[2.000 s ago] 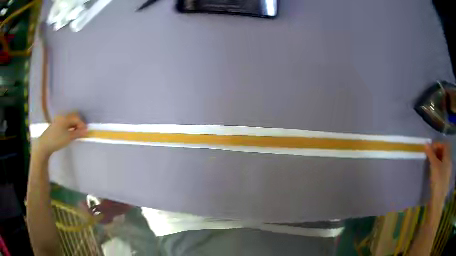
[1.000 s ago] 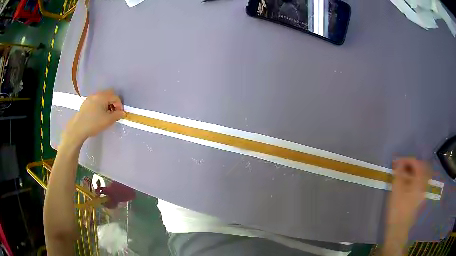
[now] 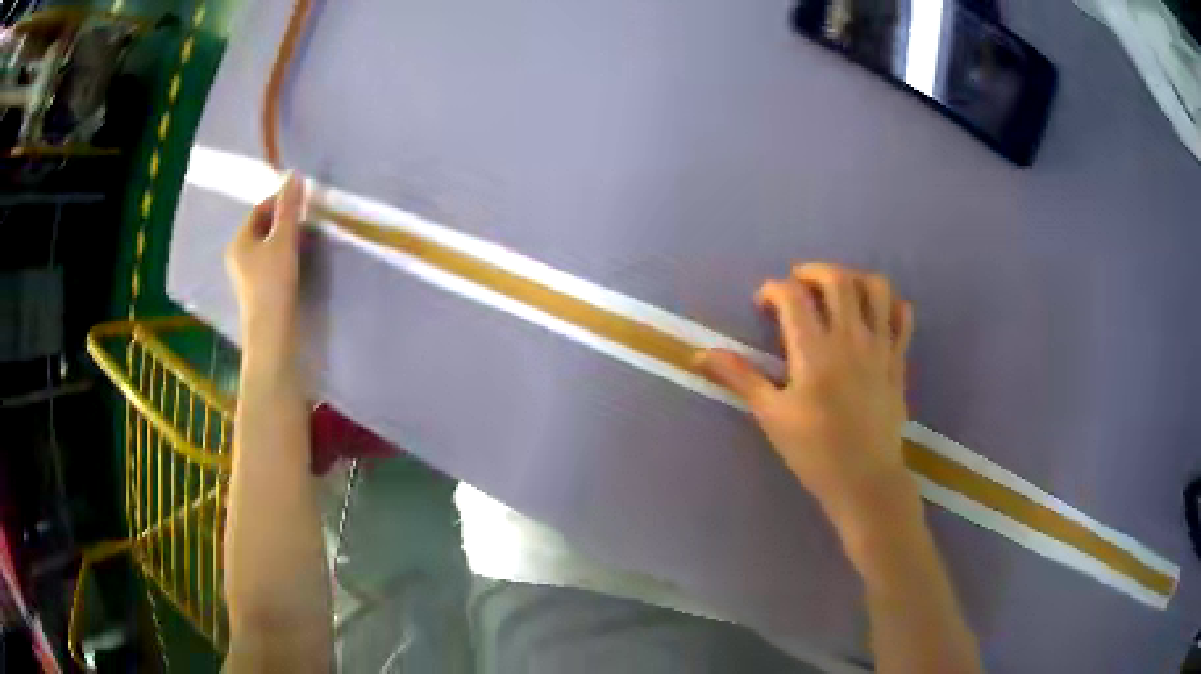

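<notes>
A long white fabric strip [image 3: 435, 274] lies slanted across the padded table, from upper left to lower right. A narrow tan template strip [image 3: 553, 300] lies along its middle, with white showing on both sides. My left hand [image 3: 273, 250] pinches the template at the strip's left part, with thumb and finger together. Beyond it the template's loose tail [image 3: 278, 92] curves up and away. My right hand [image 3: 836, 382] rests over the strip right of its middle, fingers apart, thumb on the template, covering part of both. The strip's right end lies flat.
A smartphone [image 3: 942, 66] lies on the grey-lavender table [image 3: 527, 145] at the upper right. White fabric pieces [image 3: 1159, 59] are at the top right corner. A dark object is cut off at the right edge. A yellow wire basket [image 3: 171, 461] stands at the left. White cloth [image 3: 527, 540] hangs at the near edge.
My right hand has moved left along the strip from near its right end to past the middle, and its fingers have spread. My left hand stays at the left part. The view has turned.
</notes>
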